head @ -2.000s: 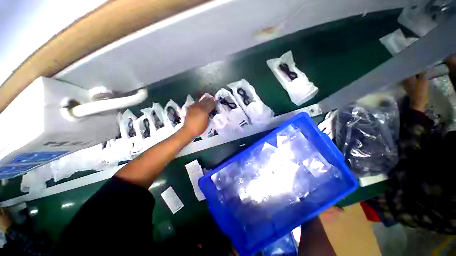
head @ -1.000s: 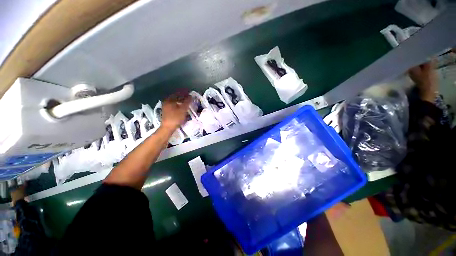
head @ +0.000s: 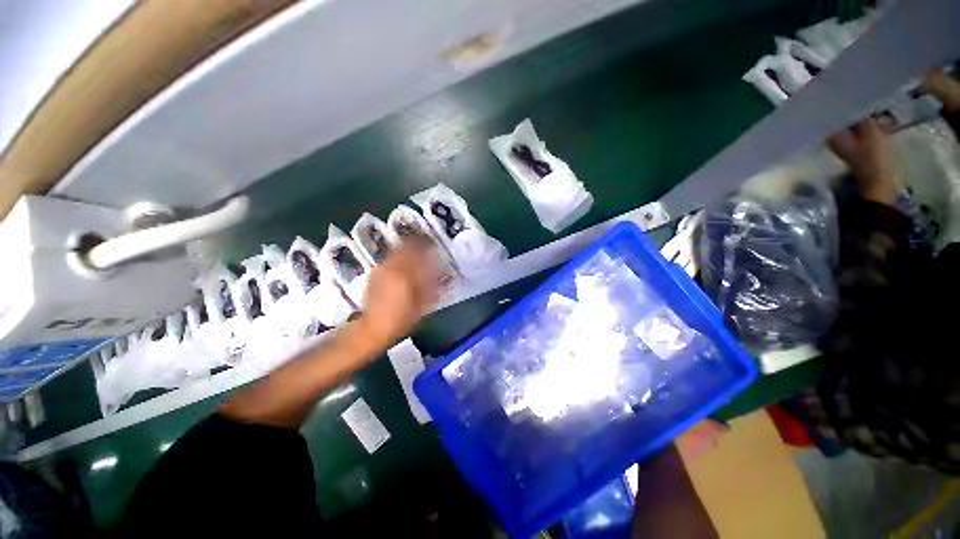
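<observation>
White pouches (head: 463, 234) with dark looped products stand in a close row behind the white rail (head: 547, 259). My left hand (head: 405, 282) is blurred over the near side of the row's right part; whether it holds anything cannot be told. A large blue tray (head: 737, 368) lies tilted in front, with shiny clear pieces (head: 574, 358) inside. My right hand (head: 702, 436) is at the tray's lower right edge and holds it, mostly hidden under it.
A separate pouch (head: 544, 179) lies right of the row. Paper slips (head: 365, 424) lie on the green surface. A white box (head: 100, 268) stands left. A neighbour's hand (head: 865, 153) is near a clear bag (head: 774, 274). A carton (head: 753, 479) is below.
The pouches, including the separate one, have shifted left. My left hand has moved from the pouches' upper part toward the near side and right along the row. More pouches show at the upper right.
</observation>
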